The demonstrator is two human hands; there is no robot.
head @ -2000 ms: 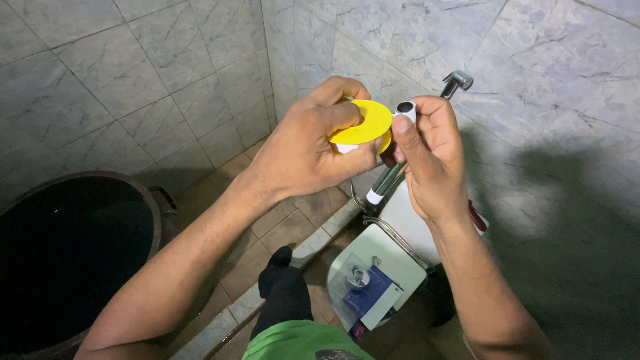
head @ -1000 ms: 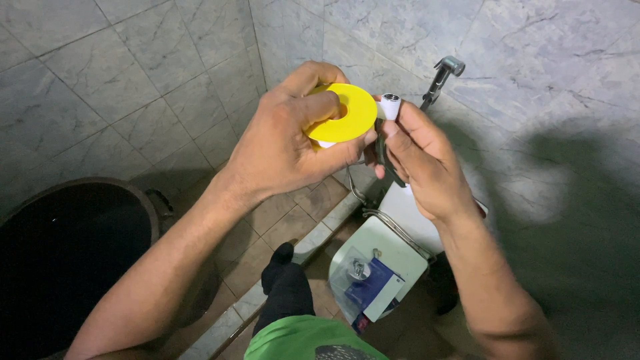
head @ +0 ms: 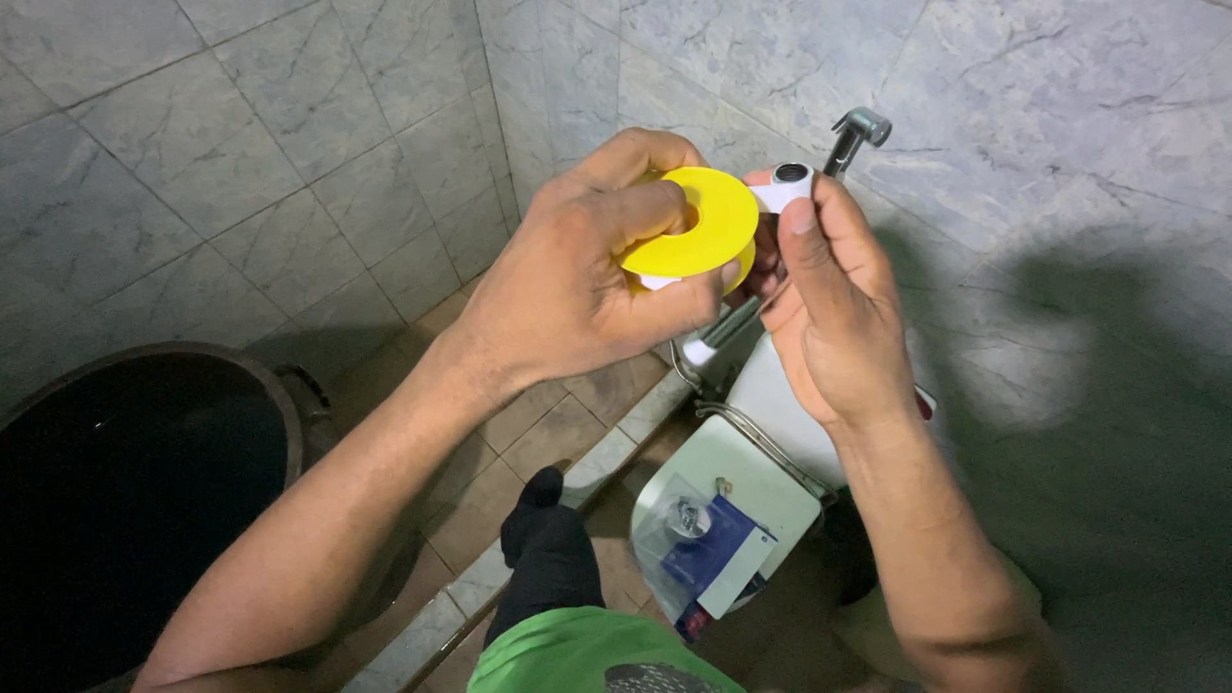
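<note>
My left hand grips a yellow plastic spool of white thread seal tape, with a finger in its centre hole. A strip of white tape runs from the spool to a small threaded fitting, and tape lies around the fitting's outside. My right hand holds this fitting between thumb and fingers, its dark threaded opening facing up. What hangs below the fitting is partly hidden by my fingers. Behind my right hand, a chrome bidet sprayer is near the tiled wall.
A closed toilet lid carries a clear plastic bag and a blue and white packet. A flexible metal hose loops by the white tank. At the left stands a large dark tub of dark liquid. A low tiled curb crosses the floor.
The strip between spool and fitting now shows plainly. My hands have shifted the spool and the fitting slightly, and both still hold them.
</note>
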